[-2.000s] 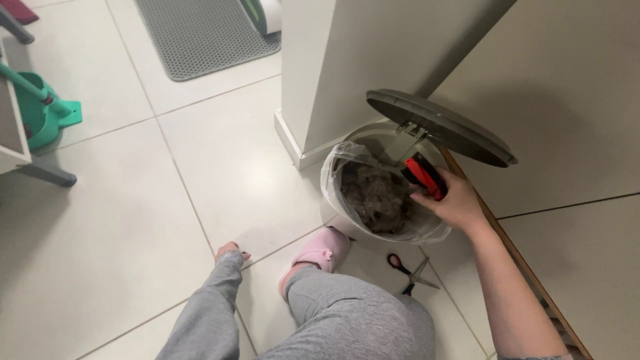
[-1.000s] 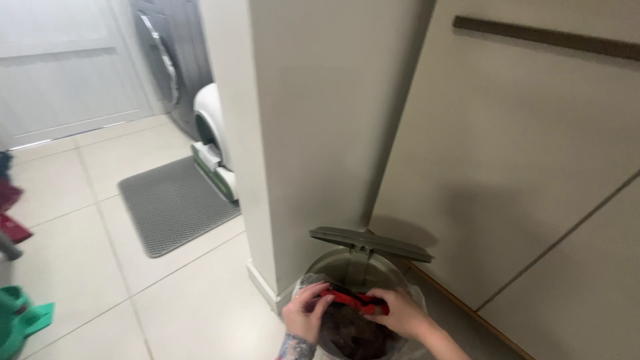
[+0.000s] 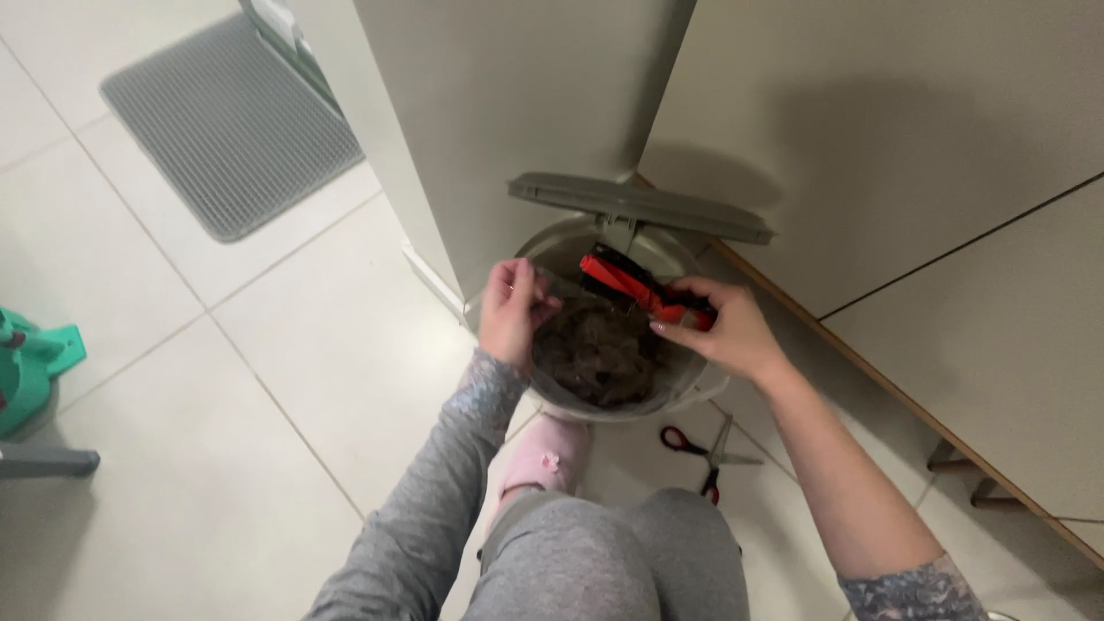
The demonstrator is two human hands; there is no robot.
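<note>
My right hand [image 3: 724, 332] grips one end of a red and black brush roller [image 3: 634, 285], which it holds slanted over a lidded waste bin [image 3: 630, 412]. Beside the roller's other end, at the bin's left rim, is my left hand [image 3: 515, 310]; its fingers are bent with thumb and fingertips close together, and whether a wisp is pinched there is too blurred to tell. Grey-brown fluff or hair [image 3: 599, 354] lies inside the bin's clear liner. The grey lid [image 3: 642, 205] stands raised at the back. Open scissors [image 3: 714, 453] with red and black handles lie on the floor.
A white wall corner [image 3: 414, 155] rises behind the bin, with pale cabinet fronts [image 3: 862, 216] at right. A grey ridged mat [image 3: 237, 129] lies at upper left. At the left edge are a green plastic object [image 3: 34, 371] and a grey leg [image 3: 52, 461]. A pink slipper [image 3: 548, 457] is near the bin.
Two seconds ago only my right hand was in view, holding the roller at the bin. A second ago both hands were on the roller; now my left hand is apart from it.
</note>
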